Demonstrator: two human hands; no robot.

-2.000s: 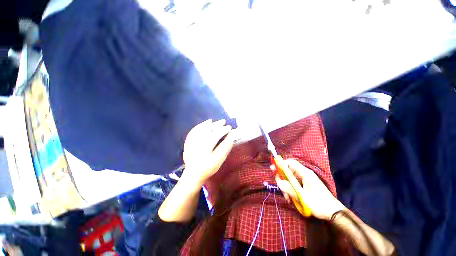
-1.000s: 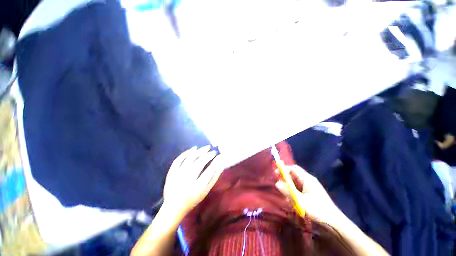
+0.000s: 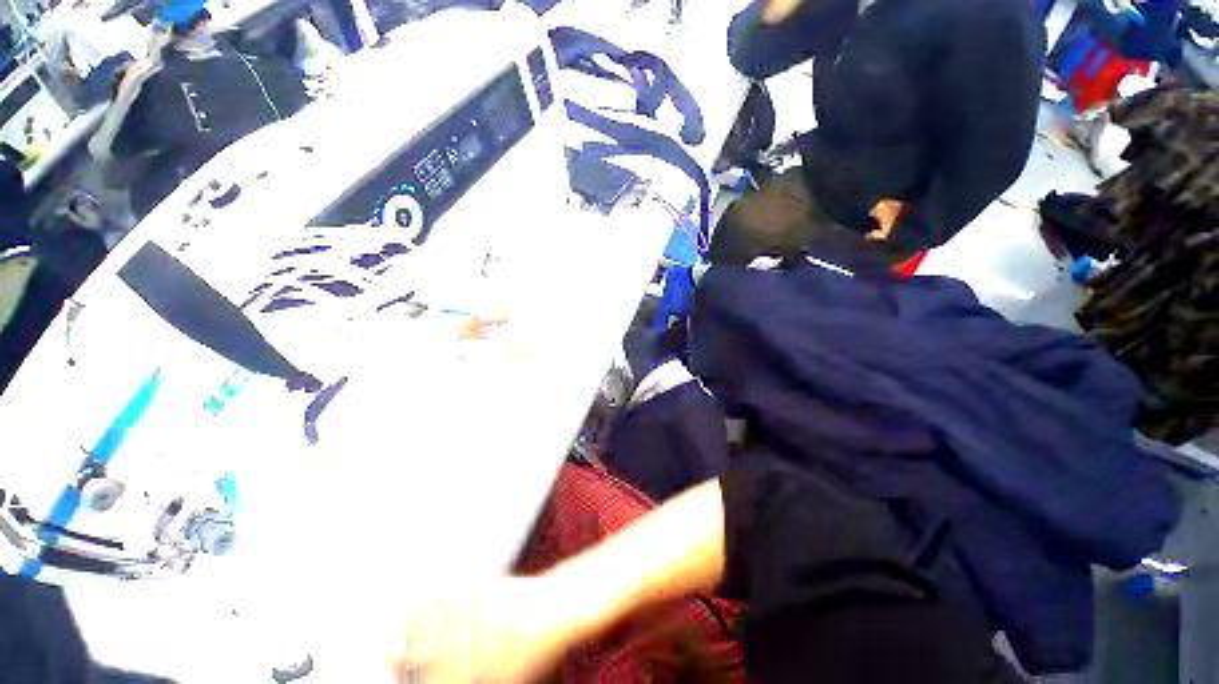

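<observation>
My right hand (image 3: 468,635) is overexposed and blurred at the bottom, over the white table's front edge; its fingers and anything in them cannot be made out. My left hand is out of the picture. The white sewing machine (image 3: 114,434), with a blue stripe, stands at the left. Its dark control panel with a round dial (image 3: 401,214) shows behind. Dark navy cloth (image 3: 47,635) shows in the bottom left corner. A small, faint orange-red thing (image 3: 484,325), possibly scissor handles, lies on the washed-out white table (image 3: 441,454).
A dark tape strip (image 3: 214,321) lies over the machine. Pale and dark strips (image 3: 314,274) lie beside the panel. Navy garments (image 3: 922,388) are heaped at my right. A person in dark clothes (image 3: 929,120) is behind them; another person (image 3: 201,107) is at the upper left. Dark bands (image 3: 642,134) lie at the table's far end.
The view has swung right and up. My left hand and most of the navy cloth have left the picture. My right hand has moved left over the table edge; the scissors no longer show clearly in it.
</observation>
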